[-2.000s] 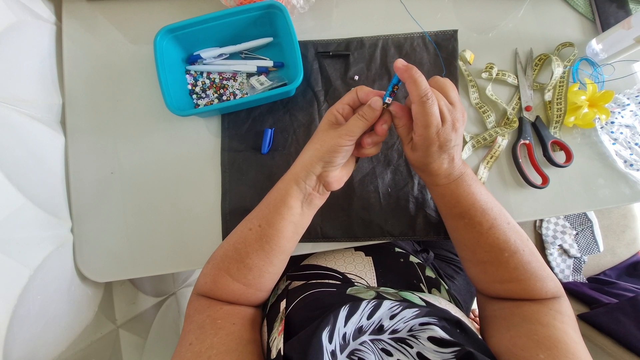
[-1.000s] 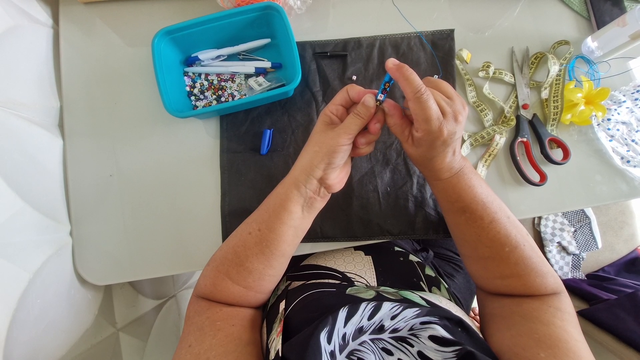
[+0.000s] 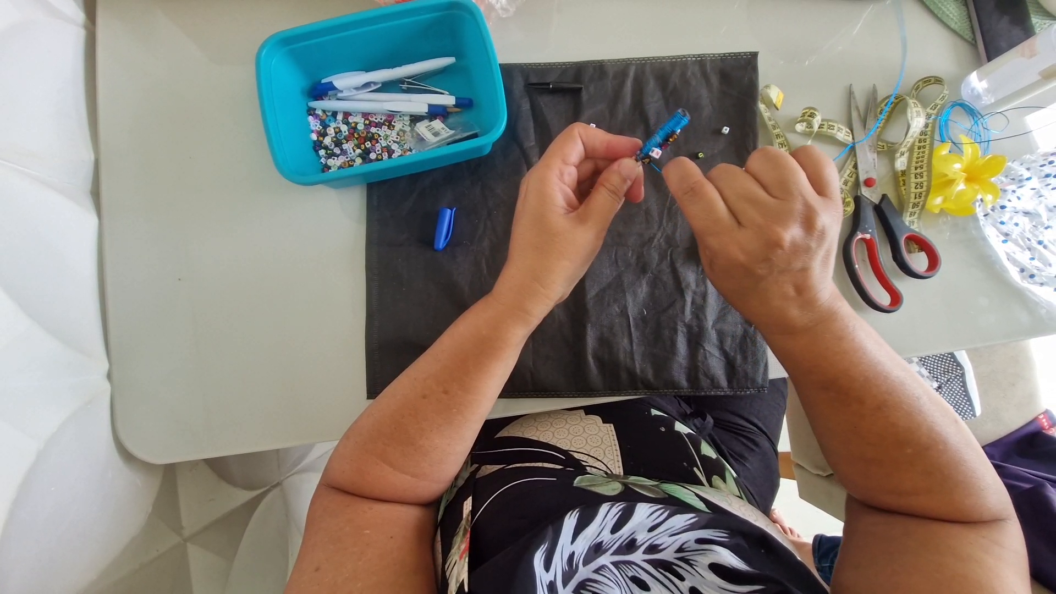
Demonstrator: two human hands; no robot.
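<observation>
My left hand (image 3: 582,202) pinches one end of a small tube wrapped in blue cord with beads along it (image 3: 667,130), above a black cloth (image 3: 610,330). Just right of it, my right hand (image 3: 763,223) is curled with its fingers closed; a thin blue cord (image 3: 887,107) runs from near that hand up to the top right. Whether the fingers grip the cord is hard to see. A white cube bead (image 3: 725,129) and a dark green bead (image 3: 700,155) lie on the cloth. A blue pen cap (image 3: 445,228) is left of my left hand.
A turquoise plastic box (image 3: 268,107) holds white pens (image 3: 396,74) and many beads (image 3: 363,140). A black pen cap (image 3: 555,87) lies beside it. To the right are scissors (image 3: 866,181), a measuring tape (image 3: 913,165), a yellow flower (image 3: 965,177) and a coil of blue cord (image 3: 961,124).
My right hand has come away from the beaded tube and turned, its fingers now curled. The left hand still holds the tube, which is now more exposed and tilted to the right.
</observation>
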